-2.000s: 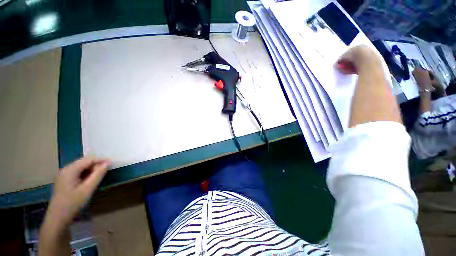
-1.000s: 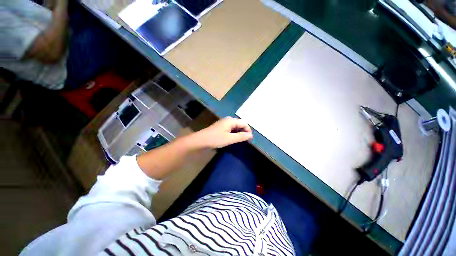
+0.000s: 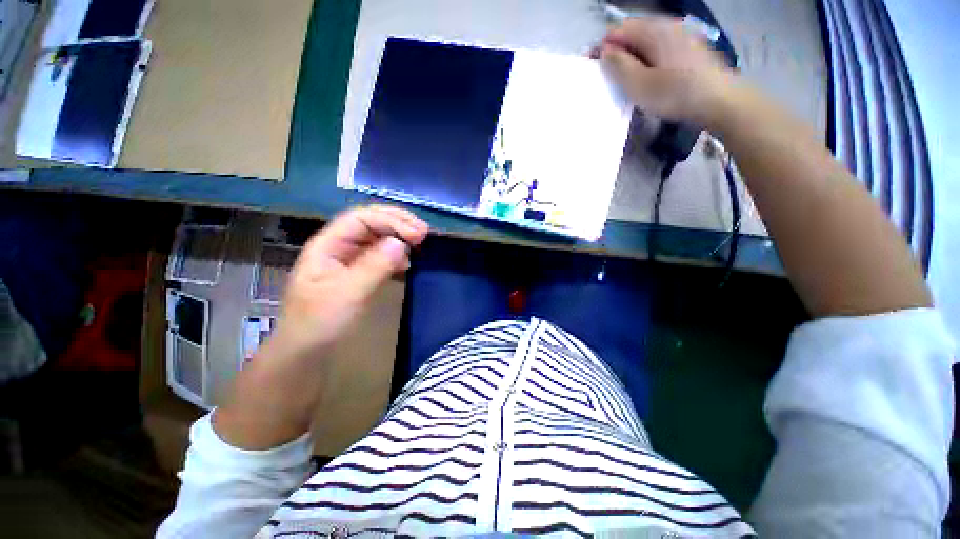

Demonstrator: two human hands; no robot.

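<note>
A flat unit lies on the pale mat, its left half a dark glossy panel and its right half white. A small green circuit board with thin wires sits at its near edge. My right hand is at the unit's far right corner, with its fingertips closed on the edge; the hand is slightly blurred. My left hand is just off the bench's near edge, left of the board, with thumb and fingers together and nothing clearly visible in them. The soldering gun is partly hidden behind my right hand.
Stacked units stand at the right. A dark-and-white unit lies on cardboard at the left. The gun's black cord hangs over the bench's near edge. Below left, a cardboard box and more units show beside red objects.
The view has swung back toward the mat. A flat unit now lies there, where the mat was bare. My right hand has come into view at its corner; my left hand is near its front edge.
</note>
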